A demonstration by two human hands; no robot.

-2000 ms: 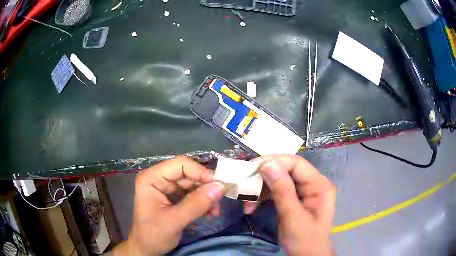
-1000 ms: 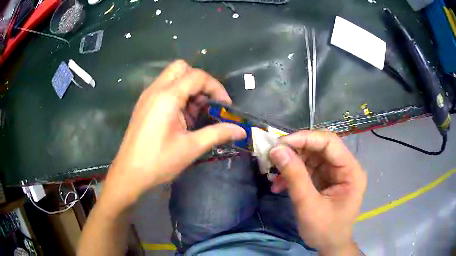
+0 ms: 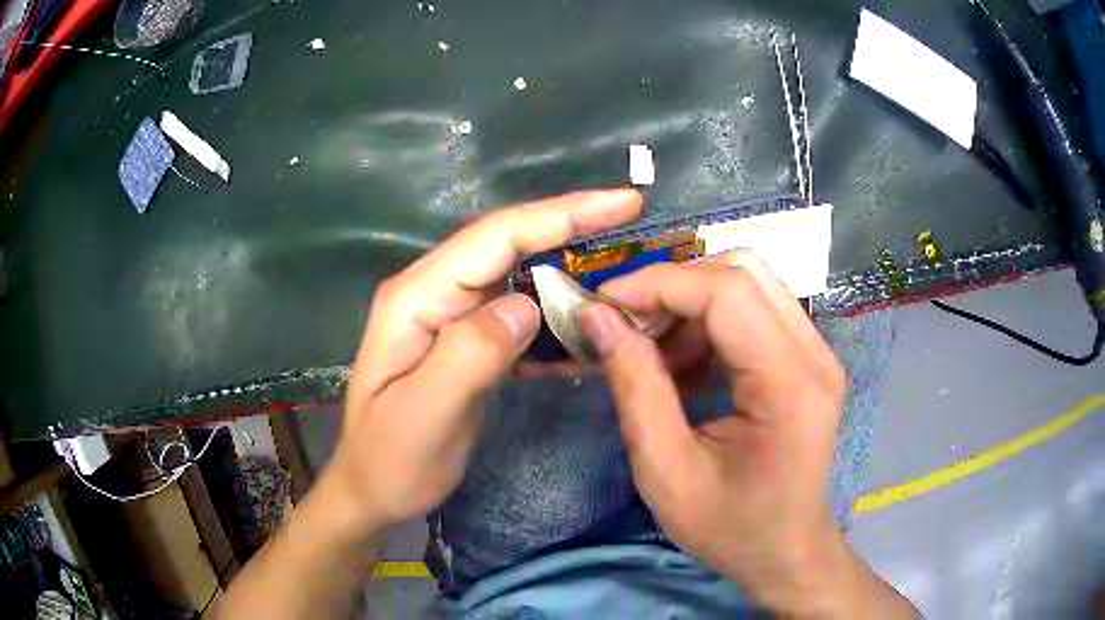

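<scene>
A phone housing (image 3: 727,213) with blue board, orange strips and a white panel (image 3: 788,248) at its right end lies at the mat's front edge. My left hand (image 3: 442,351) grips its left end, thumb below and a finger stretched along the far side. My right hand (image 3: 715,400) pinches a small pale curved sheet (image 3: 560,305) over the board's left part. My fingers hide much of the housing's near side and left end.
Far left: a clear cup (image 3: 158,15), a transparent rounded rectangle (image 3: 221,64), a dotted blue-grey piece (image 3: 147,166) and white strip (image 3: 194,145). A white scrap (image 3: 641,165) lies behind the housing. Right: a white card (image 3: 915,79) and black corded tool (image 3: 1066,158).
My left hand took hold of the housing, which has turned so its white end points right. My right hand moved the pale sheet from the near side up over the board's left part.
</scene>
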